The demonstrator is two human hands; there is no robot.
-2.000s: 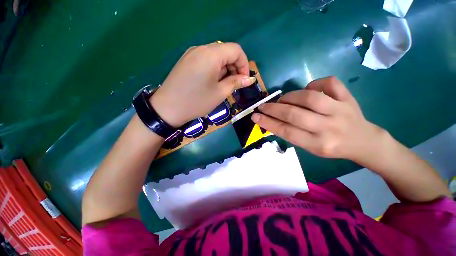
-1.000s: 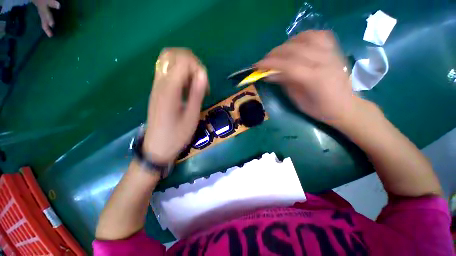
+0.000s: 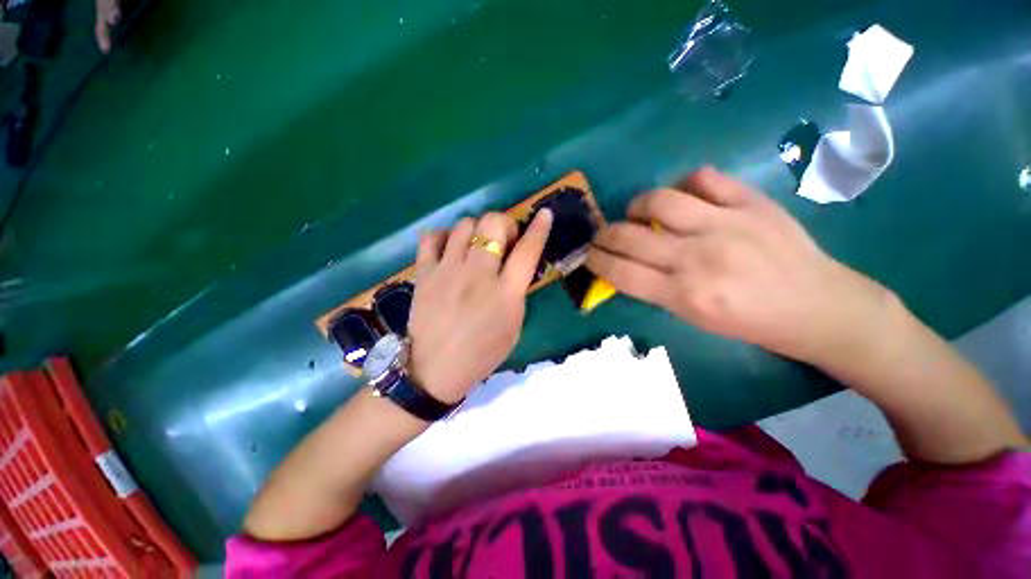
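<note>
The orange-brown fixture [image 3: 577, 181] lies at a slant in the middle, with black watch units in a row. One watch unit [image 3: 563, 226] sits at its right end, and another watch unit [image 3: 353, 333] at its left end. My left hand [image 3: 475, 296] lies palm down over the fixture, its index fingertip on the right-end unit; it covers the middle units. My right hand [image 3: 707, 255] is at the right end, fingers closed on the black-and-yellow card [image 3: 597, 294], mostly hidden under them. The white scalloped sheets [image 3: 554, 413] lie in front of me.
A crinkled clear film [image 3: 712, 54] lies beyond the fixture. White liner scraps [image 3: 850, 158] and a small dark unit [image 3: 798, 145] are at the upper right. A red-orange crate [image 3: 68, 475] stands at the lower left. Another person's hand [image 3: 105, 20] shows at the top left.
My left hand has come down flat onto the fixture and its index finger touches the right-end unit. My right hand has moved back toward me to the fixture's right end with the card.
</note>
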